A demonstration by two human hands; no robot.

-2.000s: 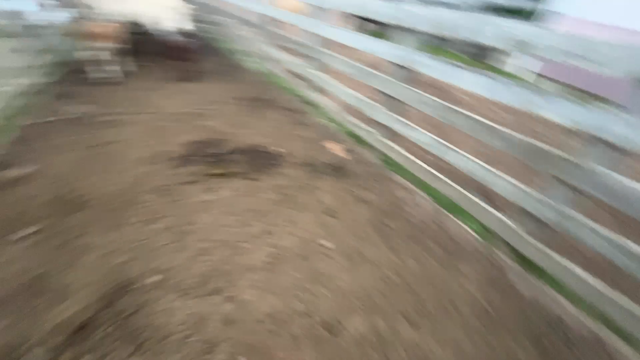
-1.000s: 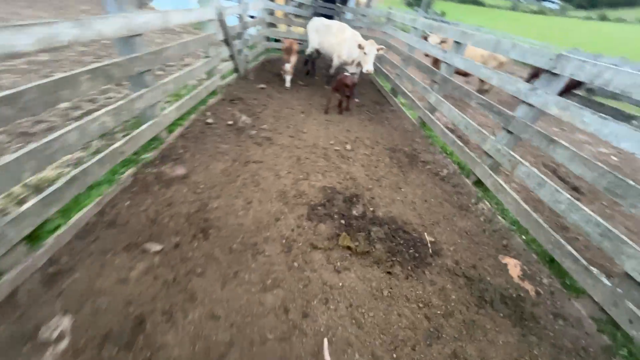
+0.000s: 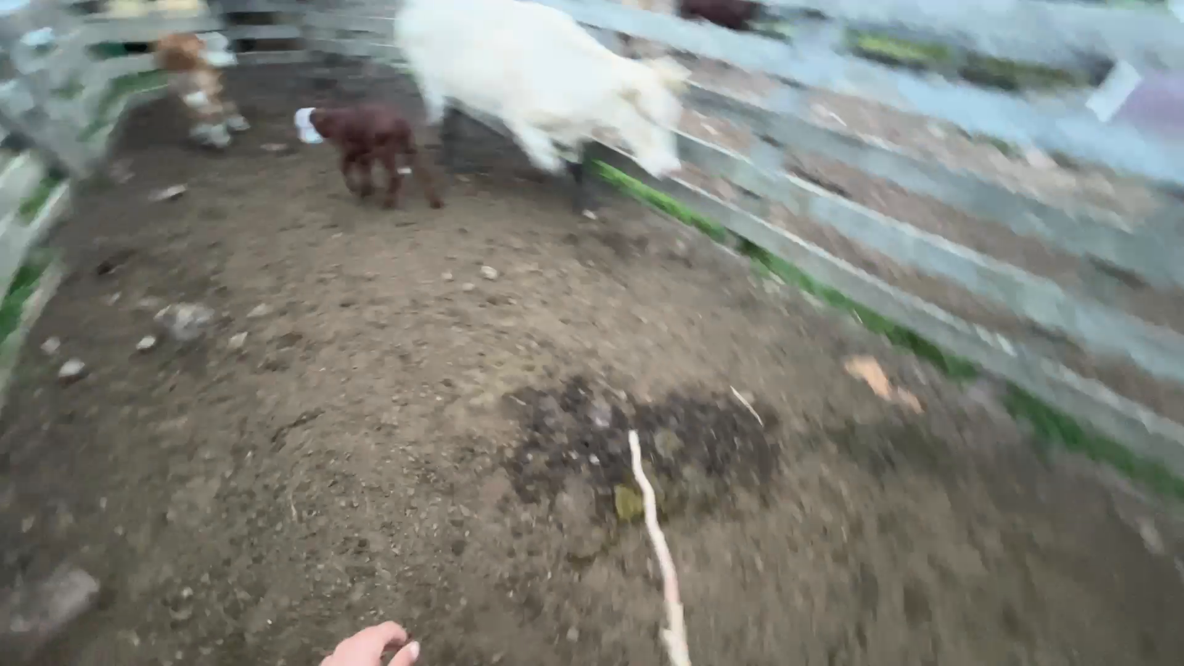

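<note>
At the bottom edge, part of my left hand (image 3: 372,646) shows, a few fingertips bent; whether it holds anything cannot be told. A pale, peeled wooden stick (image 3: 659,546) rises from the bottom edge to its right, its tip over a dark patch of dirt. The stick's lower end and my right hand are out of the frame. Farther up stands a white cow (image 3: 536,74), head to the right, close to the right fence. A dark reddish-brown calf (image 3: 370,143) is left of it, and a brown and white calf (image 3: 196,88) is farther left.
A weathered wooden rail fence (image 3: 925,268) runs along the right, with grass at its foot. Another rail fence (image 3: 37,203) borders the left. Several stones (image 3: 187,320) lie on the dirt at left, and an orange-tan scrap (image 3: 881,381) lies near the right fence.
The white cow and calves appear nearer than one second ago. The dark calf has gone from the cow's right front to its left. My left hand and more of the stick have come into view.
</note>
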